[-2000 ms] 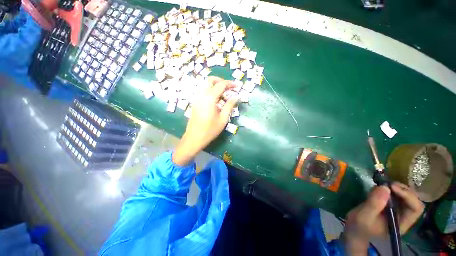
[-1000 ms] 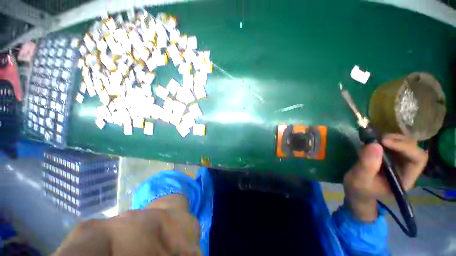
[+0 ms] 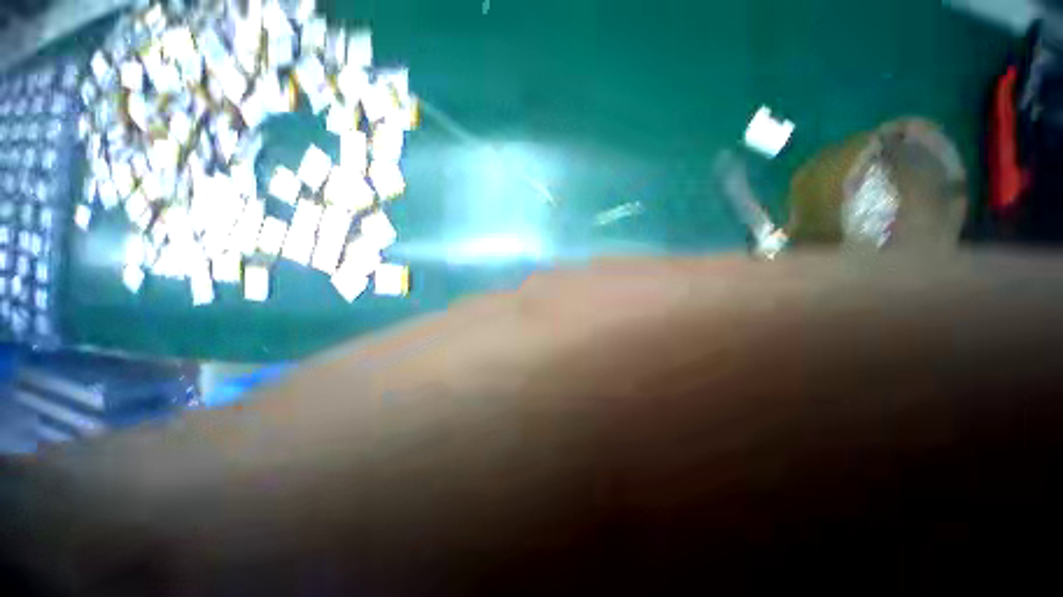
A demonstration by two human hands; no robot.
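A large blurred skin-coloured shape, which looks like my left hand or forearm very close to the camera, covers the lower half of the view. Its fingers cannot be made out. The soldering iron's metal shaft shows blurred above it, pointing up and left, beside the tip cleaner. Its handle and my right hand are hidden. The battery pile, loose white pieces with some amber edges, lies on the green mat at the left. The orange fixture is not visible.
The round brown tip cleaner with its silver centre stands at the right. A notched white piece lies near it. A parts tray is at the far left, with stacked trays below. A red object is at the far right.
My left hand has left the battery pile and come up close to the camera. The view has shifted, and the fixture, iron handle and right hand are now covered.
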